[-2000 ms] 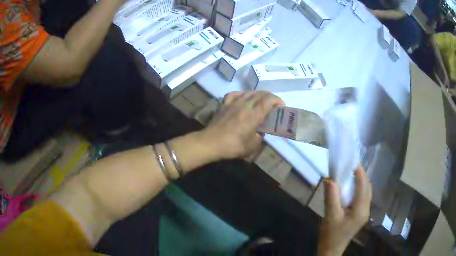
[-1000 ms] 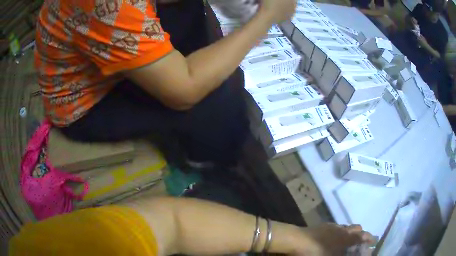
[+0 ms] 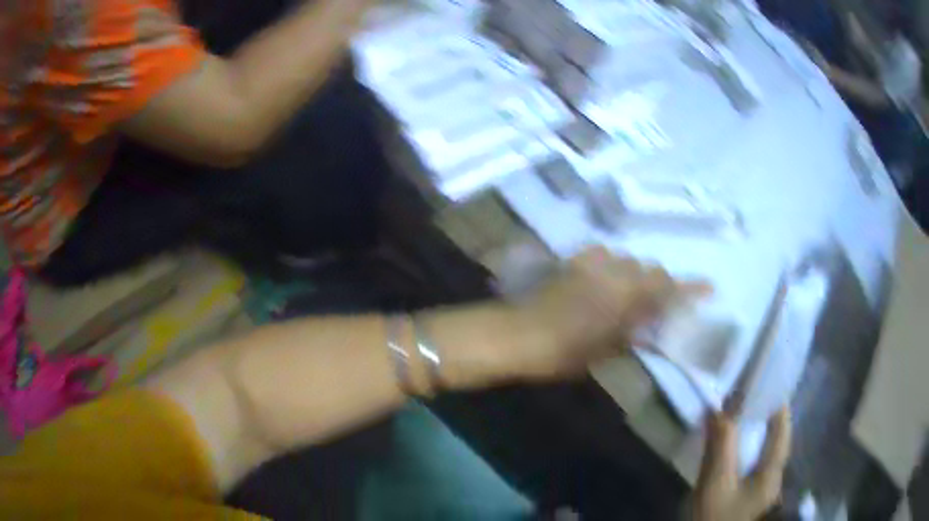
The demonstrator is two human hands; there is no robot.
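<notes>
The picture is strongly blurred. My left hand (image 3: 611, 310), on an arm with two metal bangles, reaches over the table's near edge. Its fingers are at a small greyish-white piece (image 3: 701, 341), which looks like a folded leaflet or a box flap; I cannot tell which. My right hand (image 3: 742, 473) is at the bottom right, partly cut off by the edge. Its thumb and finger hold the lower end of a long white carton or wrapped item (image 3: 800, 341), tilted upward. A dark strip runs along its left side.
White retail boxes (image 3: 458, 122) lie in rows on the white-covered table (image 3: 784, 132). One box (image 3: 672, 209) lies nearer my hands. A person in an orange patterned top (image 3: 112, 71) sits at the left. Brown cardboard (image 3: 896, 356) stands at the right. A pink bag (image 3: 46, 366) is lower left.
Compared with one second ago, the view has swung right, so the box rows sit further left. My right hand has come into view. My left hand appears higher, with a greyish-white piece at its fingers.
</notes>
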